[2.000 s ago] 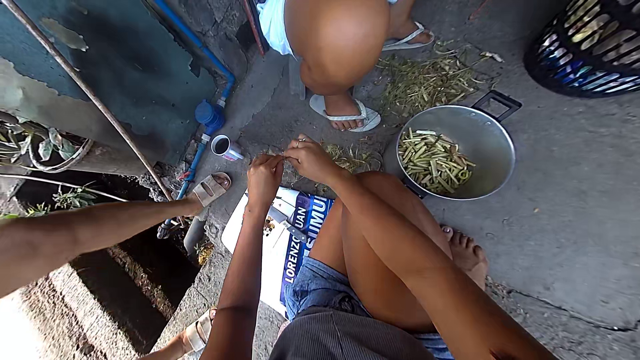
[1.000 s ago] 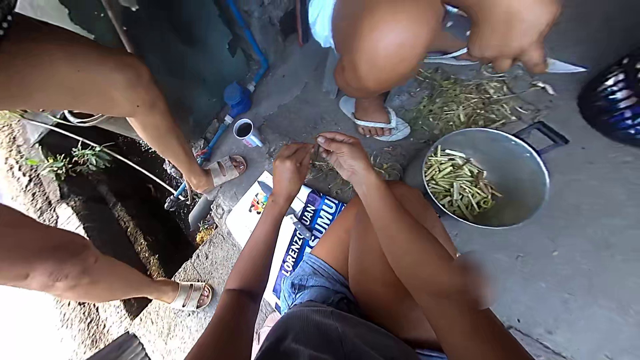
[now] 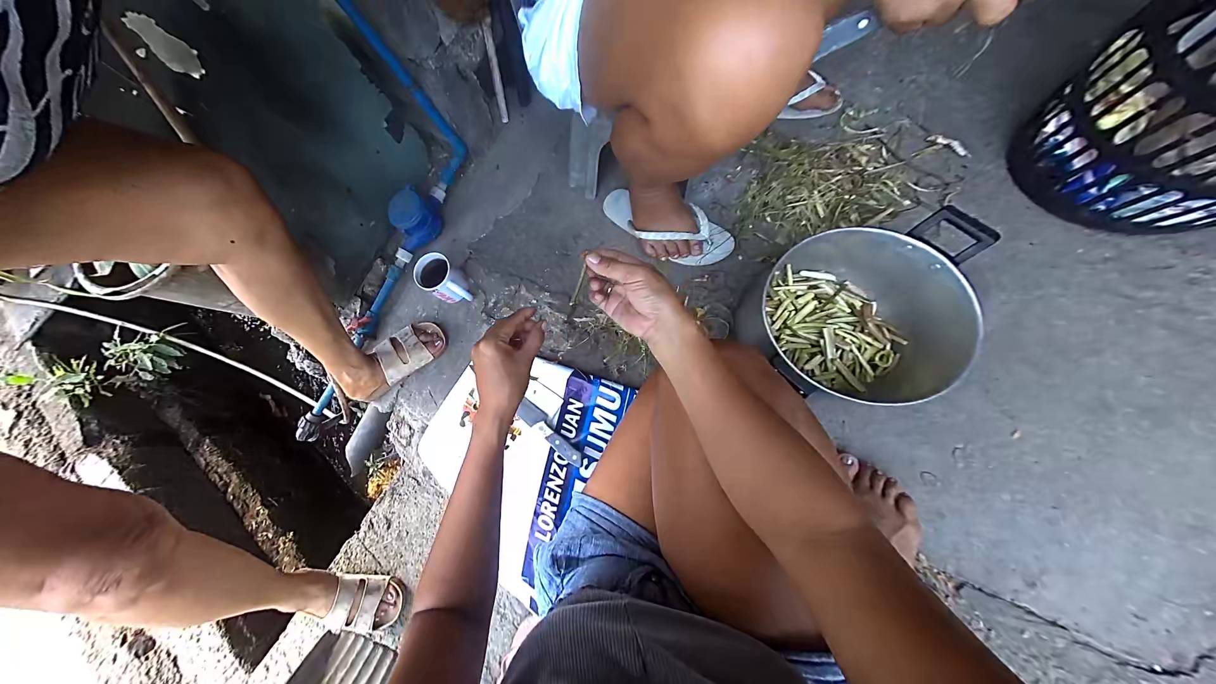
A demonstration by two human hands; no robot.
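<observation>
My right hand (image 3: pixel 632 293) pinches a short thin green stalk (image 3: pixel 578 288) between thumb and fingertips. Apart from it, to the left, my left hand (image 3: pixel 506 359) is raised with curled fingers; whether it holds a small scrap cannot be told. Below my left hand a knife (image 3: pixel 556 440) lies on a printed white and blue sheet (image 3: pixel 465 442) beside my leg. Right of my knee is a metal pot (image 3: pixel 936 328) with black handles, partly filled with cut green stalk pieces (image 3: pixel 831 332). Stringy green peelings (image 3: pixel 826 185) lie on the ground behind the pot.
A person sits opposite in white flip-flops (image 3: pixel 670 228), a knife blade (image 3: pixel 845 33) near their hand. Another person's legs stand at left, with sandals (image 3: pixel 410 351) beside a dark ditch (image 3: pixel 275 427). A mug of dark liquid (image 3: pixel 442 275), a blue pipe (image 3: pixel 418 95) and a black slatted basket (image 3: pixel 1121 142) are around.
My hands were close together one second ago and are now apart. The person at left, whose leg reached in from the edge two seconds ago, has stepped further into view.
</observation>
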